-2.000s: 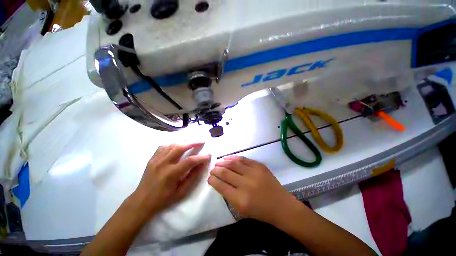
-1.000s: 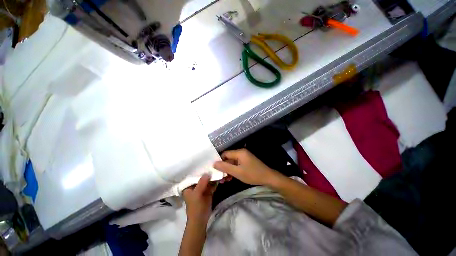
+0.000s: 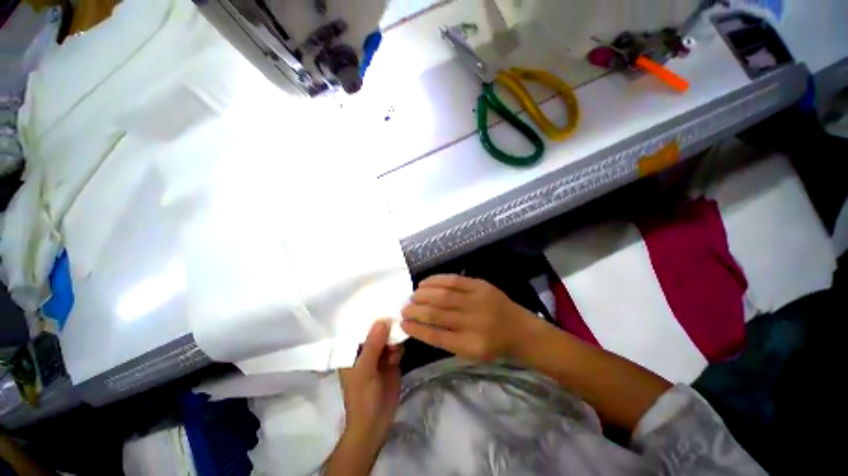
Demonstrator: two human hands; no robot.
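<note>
A white fabric panel [image 3: 270, 307] lies below the needle area and hangs over the table's front edge. My left hand [image 3: 374, 372] pinches its near right corner between thumb and fingers. My right hand [image 3: 465, 316] is at the same corner, with its fingers bent together against the fabric; its fingertips are partly hidden. The presser foot and needle area [image 3: 342, 74] of the sewing machine shows at the top, glaringly lit. The cloth under the light is washed out.
Scissors [image 3: 507, 112] with green and yellow handles lie right of the needle. An orange tool [image 3: 662, 73] lies further right. A measuring strip [image 3: 521, 212] runs along the front edge. Maroon cloth [image 3: 695, 279] and white pieces lie below it. More white panels [image 3: 93, 177] cover the left.
My hands have moved from flat on the cloth near the needle to its near corner at the front edge. The view has tilted down. Since the last earlier frame, my right fingers have shifted slightly.
</note>
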